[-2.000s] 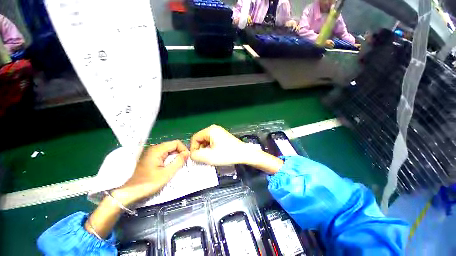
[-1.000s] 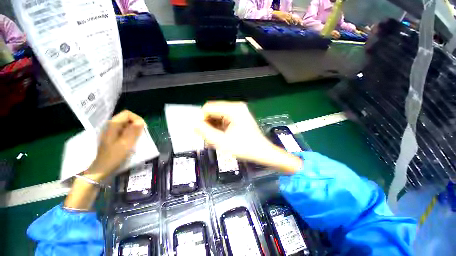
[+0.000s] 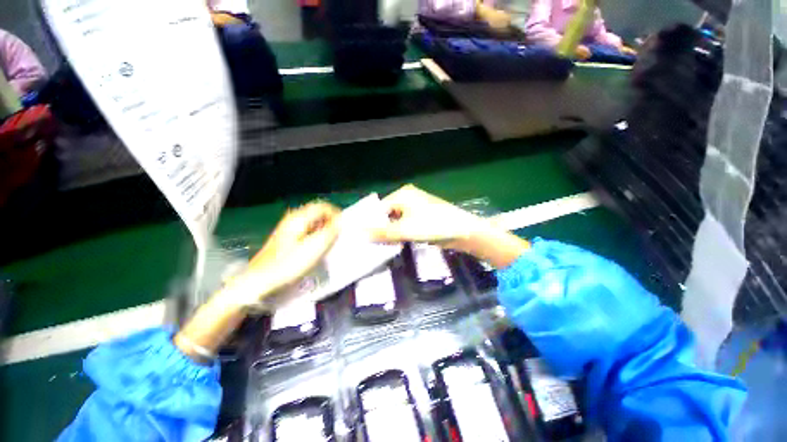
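Note:
My left hand point(image 3: 289, 246) is blurred, its fingers closed on a white backing paper point(image 3: 349, 250) above the tray. My right hand point(image 3: 423, 217) grips the same paper's upper right part at the fingertips. A printed label strip point(image 3: 164, 95) hangs at the left and narrows down toward my left wrist. Below, a clear blister tray point(image 3: 345, 343) holds two rows of black phone units point(image 3: 387, 406) with white labels, one per pocket. My hands and the paper hide part of the back row.
A second, mostly plain strip point(image 3: 733, 129) hangs at the right, before a dark stack of trays point(image 3: 660, 181). The green bench point(image 3: 112, 268) has a white stripe. Across it, people in pink point(image 3: 552, 30) sit by dark trays point(image 3: 496, 56).
My hands were apart a second ago and are now close together on the white paper. My left hand has moved right. The tray now appears shifted rightward in view.

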